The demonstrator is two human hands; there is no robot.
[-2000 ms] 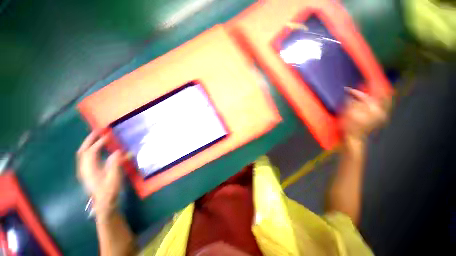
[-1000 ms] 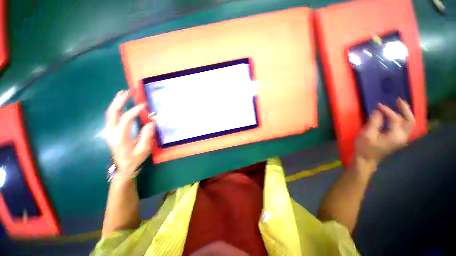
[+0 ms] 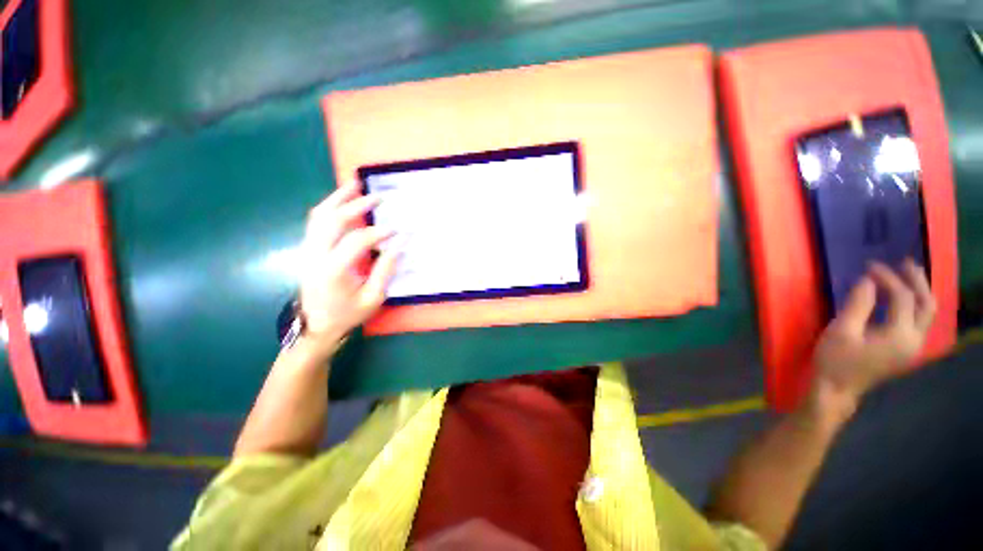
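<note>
A tablet with a lit white screen [image 3: 485, 226] lies on a pale orange foam pad [image 3: 652, 183] in the middle. My left hand [image 3: 350, 264] is at the tablet's left edge, fingers apart, fingertips over the screen's left side. A second tablet, dark and glossy [image 3: 868, 210], lies on a red-orange pad [image 3: 760, 140] at the right. My right hand [image 3: 878, 328] is over that tablet's lower end with its fingers bent and apart. Whether the fingertips touch either screen cannot be told.
Another dark tablet [image 3: 65, 334] lies on a red pad [image 3: 124, 398] at the left. Part of a further tablet [image 3: 19, 54] on a pad shows at the top left. The pads lie on a shiny green surface [image 3: 216, 237]. A yellow floor line [image 3: 701, 412] crosses the grey floor.
The view has turned and shifted, so the pads appear straighter and further right. My left hand has moved from the tablet's edge onto the screen's left side. My right hand stays by the right tablet.
</note>
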